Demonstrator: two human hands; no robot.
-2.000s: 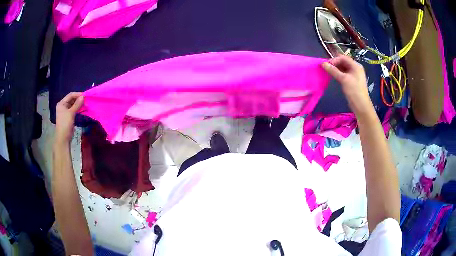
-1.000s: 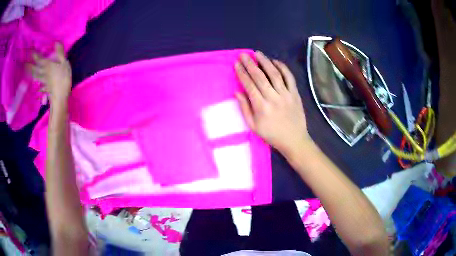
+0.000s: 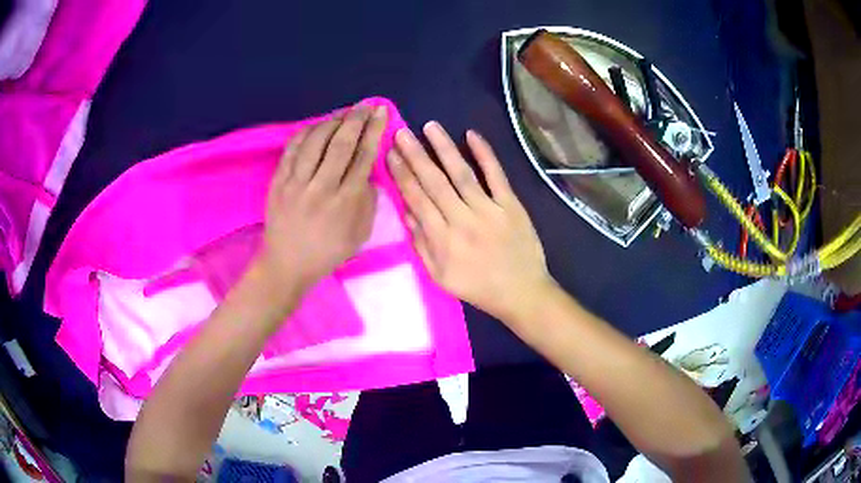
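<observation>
A bright pink garment piece (image 3: pixel 179 203) lies on the dark navy table, its pale inner side (image 3: pixel 392 311) up. A darker pink rectangular patch (image 3: pixel 316 316) lies on the pale area, partly hidden by my left forearm. My left hand (image 3: pixel 321 198) lies flat on the cloth near its top right corner, fingertips at the top edge. My right hand (image 3: pixel 467 222) lies flat along the cloth's right edge, fingers extended, fingertips beside my left hand's. Neither hand visibly grips the cloth. The silver iron (image 3: pixel 566 123) with its red-brown handle (image 3: pixel 614 123) rests right of my right hand.
Scissors (image 3: pixel 753 160) with pointed blades and red and yellow loops lie right of the iron, by its yellow hose (image 3: pixel 746 226). More pink garment pieces (image 3: pixel 47 123) lie at the far left. A blue basket (image 3: pixel 802 349) stands at lower right. Pink scraps lie on the pale floor.
My left hand has moved right from the far-left pile onto the cloth's top right corner. My right hand now lies along the right edge. Cloth and iron appear further left in view.
</observation>
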